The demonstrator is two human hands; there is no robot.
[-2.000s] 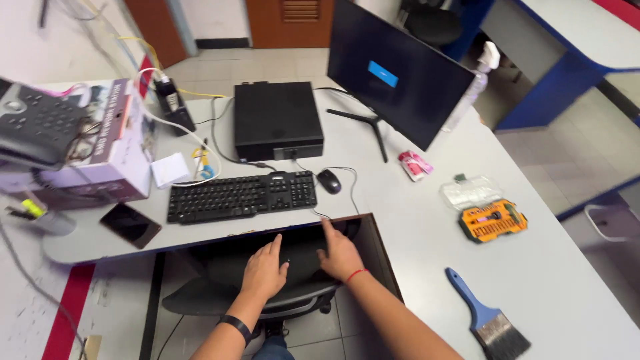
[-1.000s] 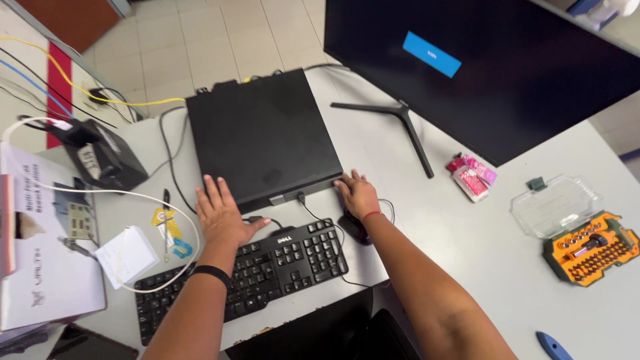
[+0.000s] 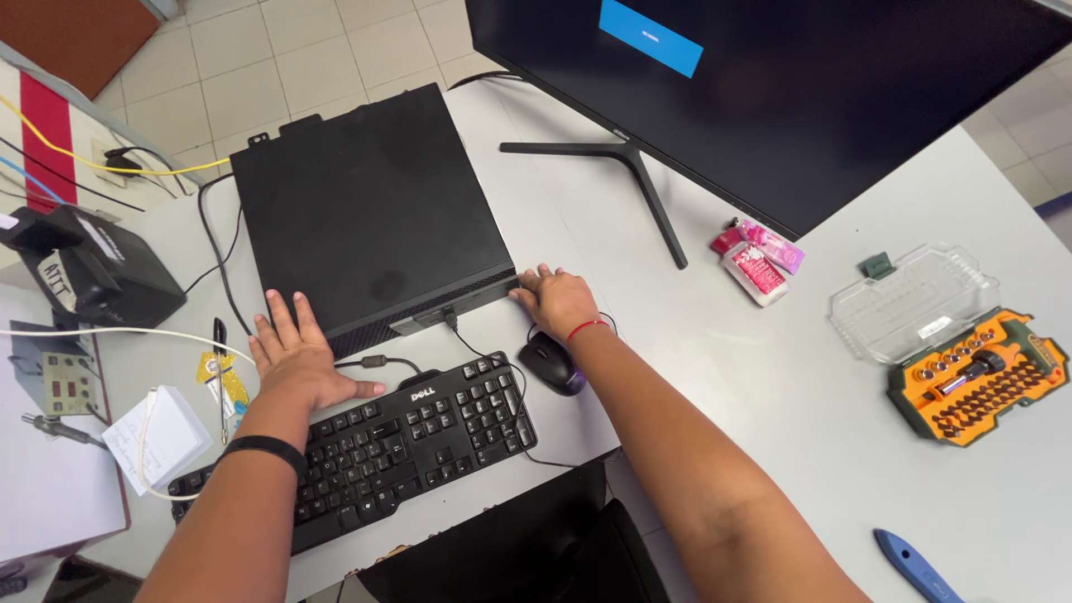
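Note:
A black desktop computer case [image 3: 368,209] lies flat on the white desk. My left hand [image 3: 297,360] rests at its front left corner, fingers spread, the thumb above the black Dell keyboard [image 3: 410,461]. At the front right corner my right hand [image 3: 559,303] touches the case with its fingertips. Neither hand is closed around anything. A cable plugged into the front of the case runs down over the keyboard. Just below my right hand sits a black mouse [image 3: 551,363]. Behind stands a monitor [image 3: 754,92] on a black stand, with a blue box on its dark screen.
At the right lie an open screwdriver bit set [image 3: 976,377], small pink and white bottles [image 3: 754,272] and a blue brush handle [image 3: 917,565]. To the left are a notepad [image 3: 157,440], a pen [image 3: 219,381], a black device [image 3: 92,264], a box [image 3: 59,477] and several cables.
Both hands have moved from over the chair at the desk's front edge to the front corners of the computer case. The view has come closer to the case.

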